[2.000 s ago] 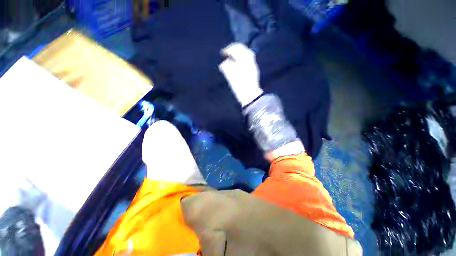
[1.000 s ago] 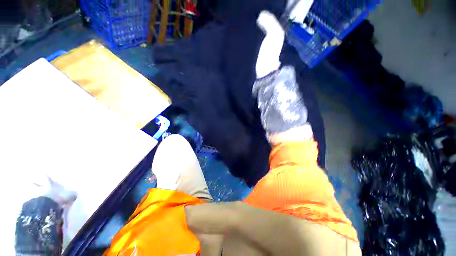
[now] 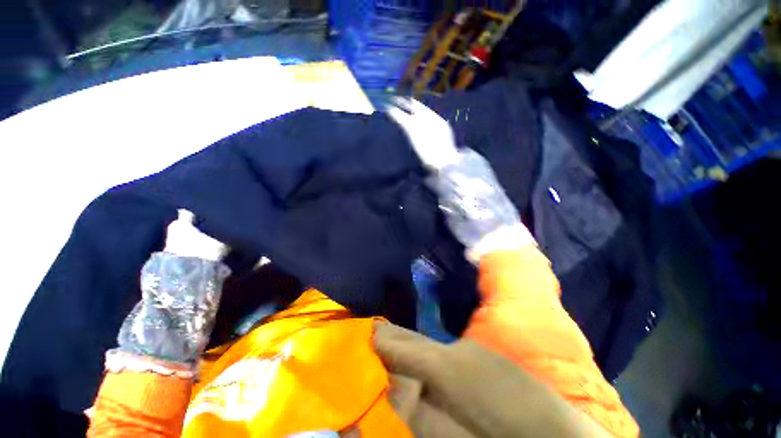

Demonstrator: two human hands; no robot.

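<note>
A dark navy coat [image 3: 342, 205] lies spread over the white work board [image 3: 51, 162] and my lap, and hangs down to the right. A smoother grey-blue lining patch [image 3: 569, 192] shows on its right part. My left hand [image 3: 193, 238] is at the coat's near left part; its fingers are overexposed, and whether they grip the cloth is unclear. My right hand [image 3: 424, 128] is on the coat's far edge near the board's corner; it is blurred and its grip cannot be made out.
Blue crates stand behind [image 3: 377, 43] and at the right [image 3: 676, 145], the right one with a white sheet [image 3: 672, 56] on top. A wooden frame [image 3: 450, 47] stands at the back. A tan board edge [image 3: 321, 75] shows beyond the white board.
The coat has come up from the floor area at the right onto the board and lap. My right hand has moved left and nearer; my left hand is now over the coat. The view has turned.
</note>
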